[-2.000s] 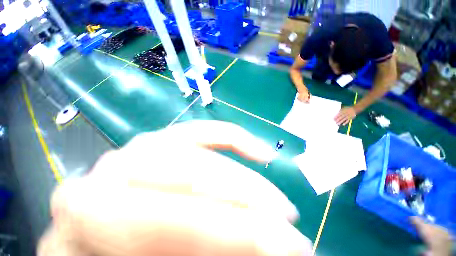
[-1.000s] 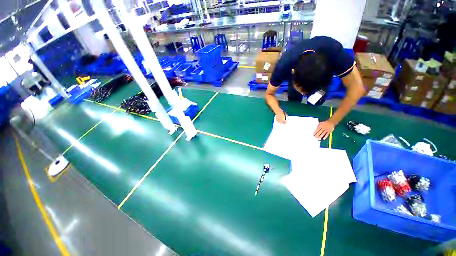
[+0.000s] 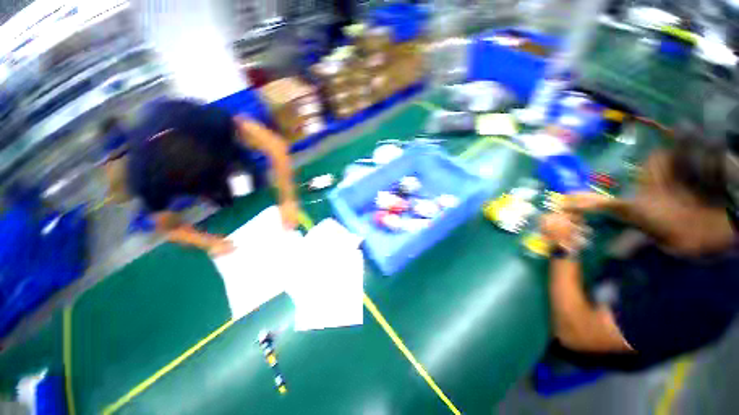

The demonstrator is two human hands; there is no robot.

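Observation:
Neither of my hands is in view. White paper sheets (image 3: pixel 326 280) lie on the green bench, one partly over or beside another sheet (image 3: pixel 258 263). A person in a dark top leans over that other sheet with both hands on it. A slim dark decorated pen (image 3: pixel 272 362) with pale and yellow bands lies alone on the bench, nearer to me. The picture is blurred, so any print on the sheets cannot be told.
A light-blue bin (image 3: pixel 413 248) with red, white and black pieces stands right of the sheets. At the right, a seated person (image 3: pixel 672 284) handles small yellow-and-white parts (image 3: pixel 512 211). Cardboard boxes (image 3: pixel 293 107) stand behind the bench. Yellow tape lines cross the bench.
The view has swung right; sheets, pen and leaning person now show further left, and the seated person has come into view. The large blurred hand of two seconds ago is gone.

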